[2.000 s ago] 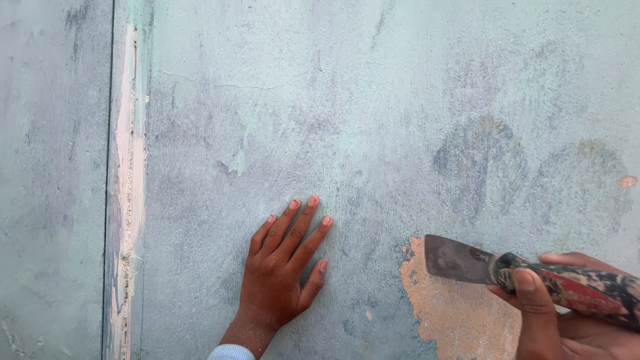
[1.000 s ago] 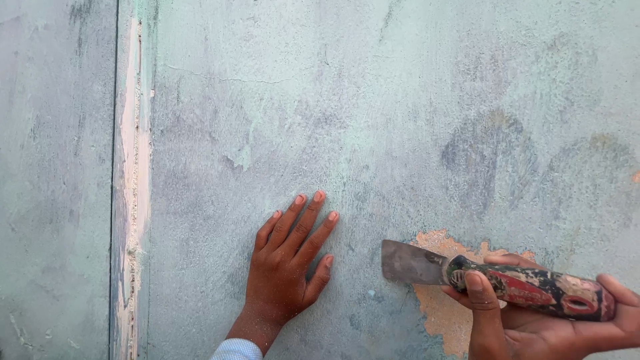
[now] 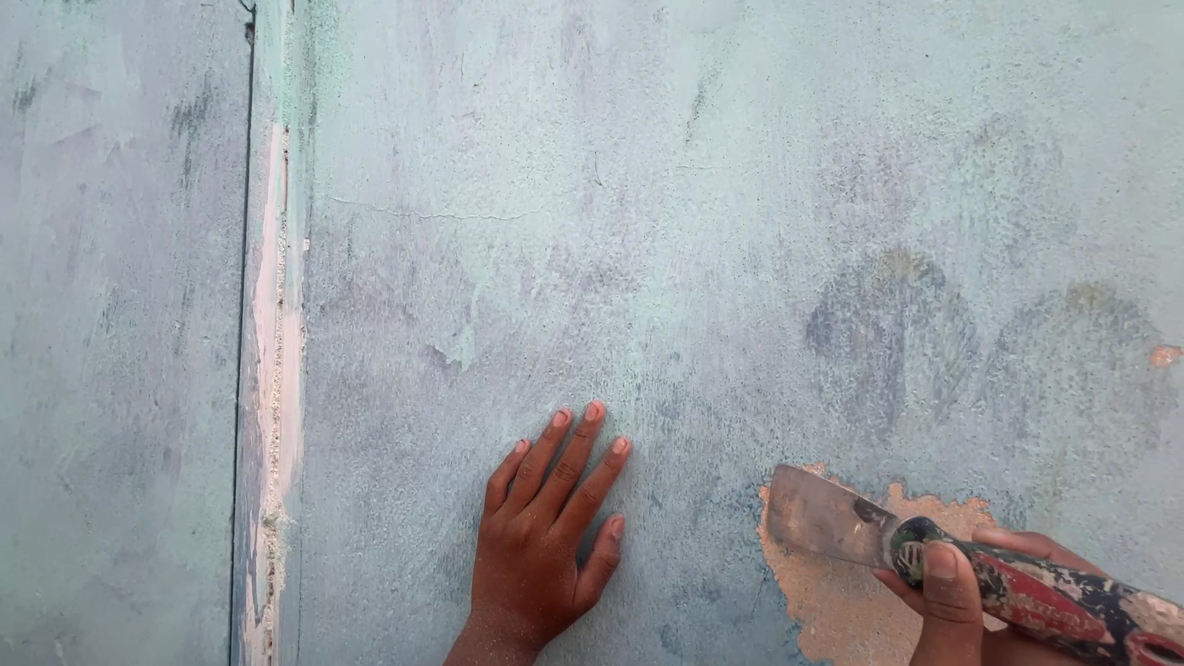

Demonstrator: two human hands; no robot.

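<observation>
My left hand lies on the painted wall, its fingers spread and pointing up, with nothing in it. At the lower right, my right hand grips a putty knife by its paint-spattered red and black handle. The wide metal blade points left, its end at the upper left edge of a bare orange-tan patch where the blue-green paint is gone. Part of that patch is hidden behind the tool and the hand.
A vertical joint strip with pinkish-white filler runs down the left side, beside a narrow dark gap. Two dark rounded stains mark the wall above the knife. A small orange chip spot shows at the right edge.
The putty knife in my right hand first moved left past the patch's edge, then back right onto that edge. My left hand has stayed on the wall.
</observation>
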